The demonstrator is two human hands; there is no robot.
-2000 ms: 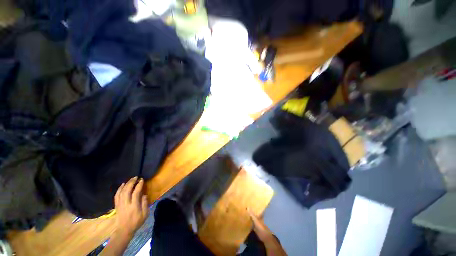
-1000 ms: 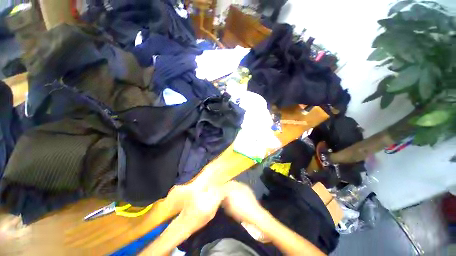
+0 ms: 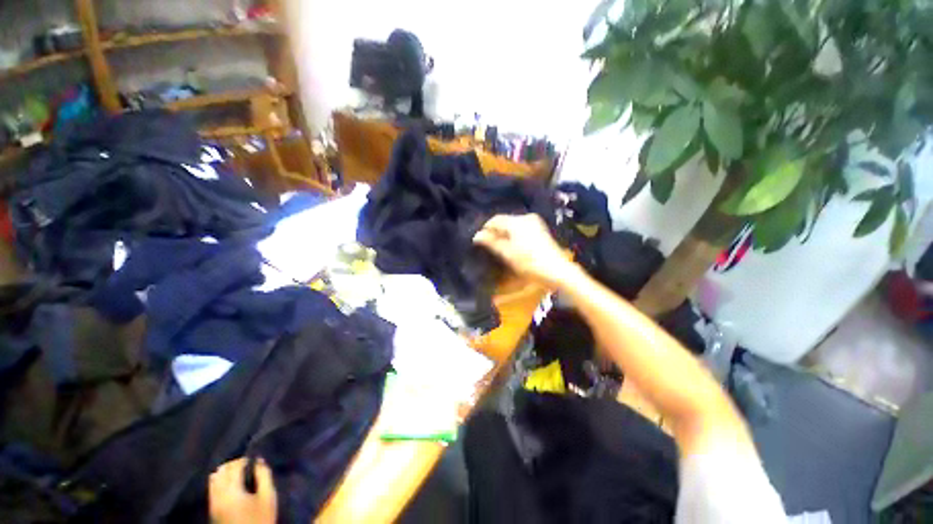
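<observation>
A dark garment lies on the wooden table at the lower left. My left hand is at its lower edge with fingers curled; a small dark part shows between the fingers, which I cannot identify. My right arm reaches forward, and my right hand is at a black cloth heap at the table's far end. Its fingers are bent against the cloth; whether they grip it is not clear.
White sheets with a green edge lie on the wooden table. Dark blue cloth is heaped at the left. A leafy plant stands at the right. Wooden shelves stand at the back left. Black cloth hangs below the table edge.
The view has turned up toward the table's far end. My hands were close together near the table edge; now they are apart, the right reached far forward, the left at the dark garment.
</observation>
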